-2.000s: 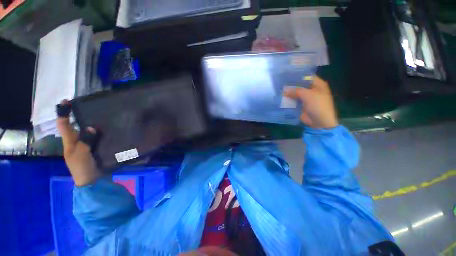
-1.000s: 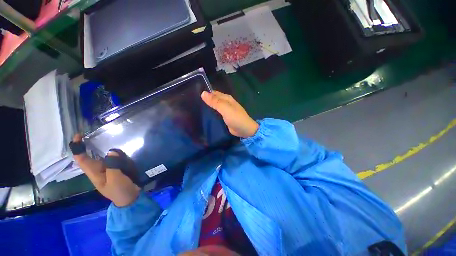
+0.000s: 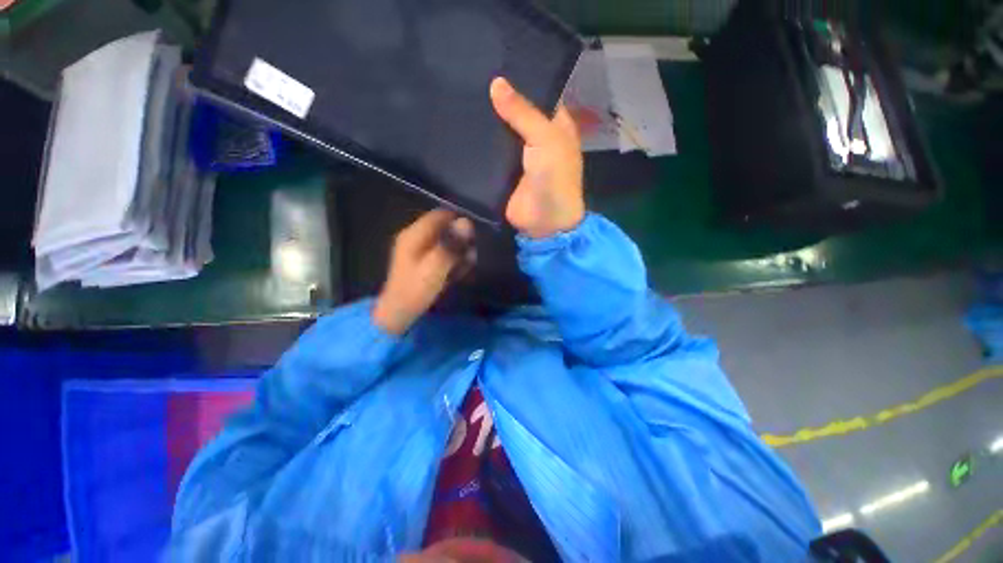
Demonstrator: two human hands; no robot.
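A tablet [image 3: 407, 99], black glass face up with a white label at its left, is held tilted above the bench. A thin bright line runs along its near long edge. My right hand [image 3: 544, 165] grips its right end, thumb on the glass. My left hand [image 3: 423, 264] is blurred, just below the tablet's near corner, with fingers curled. Whether it touches the edge or holds anything is unclear. The tablet's underside is hidden.
A white stack [image 3: 105, 165] and a blue parts bin [image 3: 231, 141] are at left. White paper [image 3: 643, 99] with red specks lies behind my right hand. A black foam tray [image 3: 759, 121] holds an open unit at right. A blue crate [image 3: 121, 473] is at lower left.
The screen half and back cover, separate at first, came together. The tablet has since moved up and turned, its label now at upper left. My left hand has let go of its left end and moved right.
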